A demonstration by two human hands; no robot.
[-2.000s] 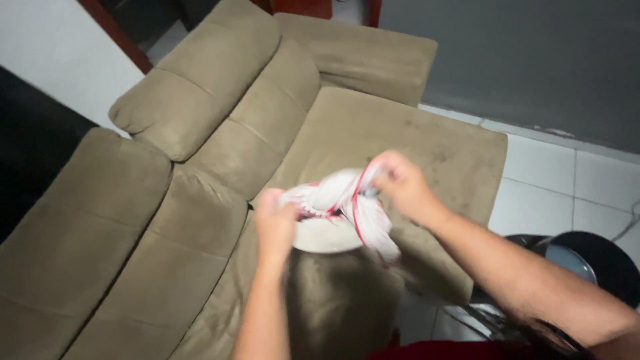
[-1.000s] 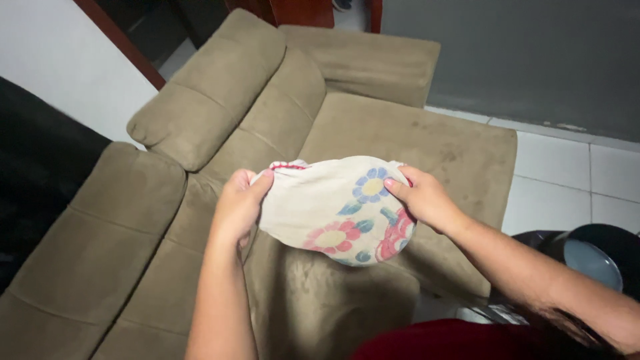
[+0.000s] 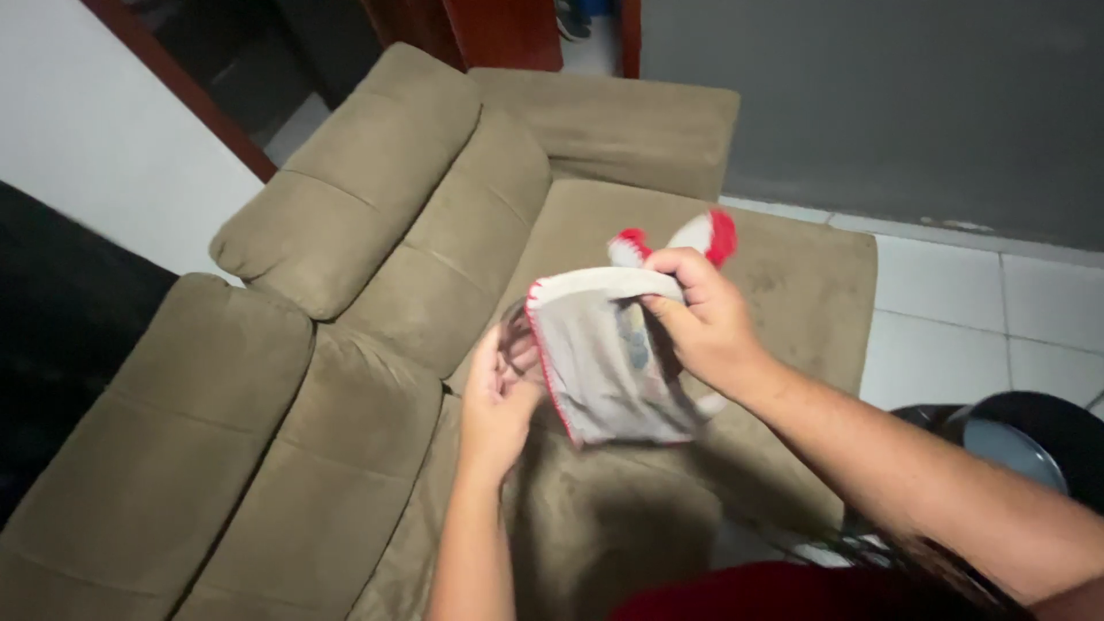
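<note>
A pale cloth with red edging [image 3: 604,362] hangs between my hands over the sofa seat, partly folded, its floral print only faintly showing. My right hand [image 3: 703,315] pinches its upper right part between thumb and fingers. Red-trimmed ends of the cloth stick up behind that hand. At the cloth's left edge is my left hand [image 3: 507,388], blurred, with its fingers partly curled; whether it grips the fabric I cannot tell.
Beneath the hands stretches a brown upholstered sofa [image 3: 673,207] with back cushions [image 3: 345,181] on the left. White floor tiles [image 3: 940,345] and a dark round container [image 3: 1035,423] lie at right. A gray wall [image 3: 862,103] rises behind.
The cloth was bunched up, then spread flat with its flower print showing between both hands. Now it is turned and partly folded, with my right hand pinching it near the top.
</note>
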